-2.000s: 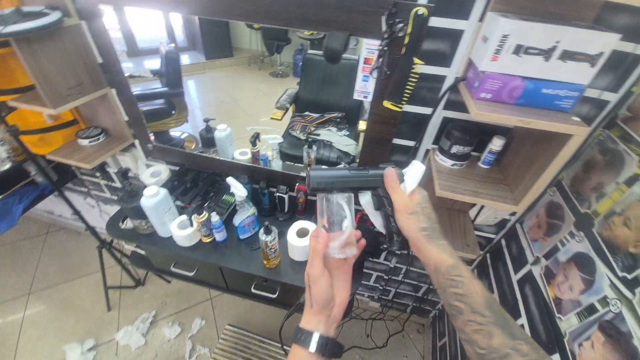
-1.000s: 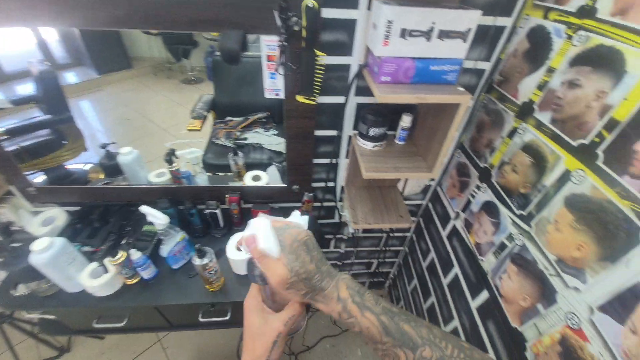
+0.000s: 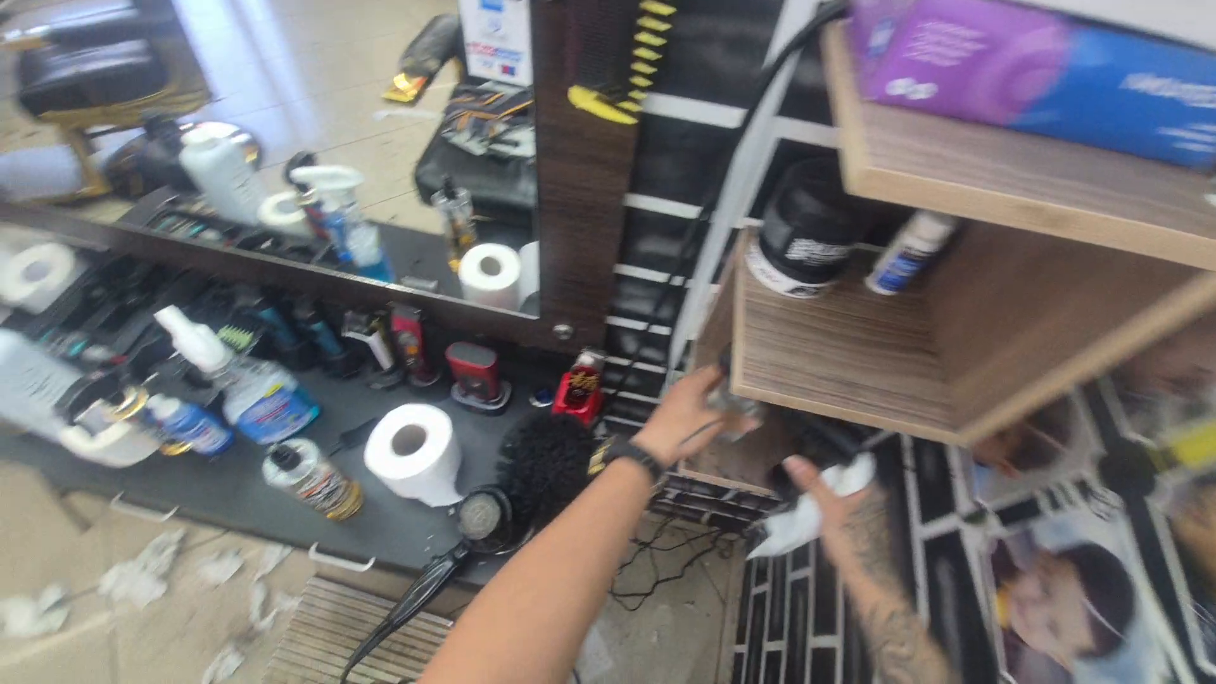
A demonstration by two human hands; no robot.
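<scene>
My left hand (image 3: 692, 413) reaches into the lower wooden shelf box and is shut on a clear plastic container (image 3: 733, 414), partly hidden by the fingers and the shelf. My tattooed right hand (image 3: 836, 503) is just to its right, below the shelf board, with a crumpled white tissue (image 3: 798, 521) in its grip. A dark cylindrical device (image 3: 825, 437) lies beyond the right hand's fingertips in the shadow; whether the hand touches it I cannot tell. Above both hands, a black jar (image 3: 806, 228) and a small white and blue bottle (image 3: 910, 252) stand on the middle shelf.
On the dark counter left of my arm are a toilet roll (image 3: 413, 451), a black brush (image 3: 546, 465), a hair dryer (image 3: 484, 518), clippers (image 3: 475, 375) and a spray bottle (image 3: 242, 380). A box (image 3: 1045, 76) sits on the upper shelf (image 3: 1007, 190). Cables hang near the floor.
Both hands, earlier in front of the counter with the dark device and clear container, are now at the lower shelf. The view has swung and come closer to the shelves.
</scene>
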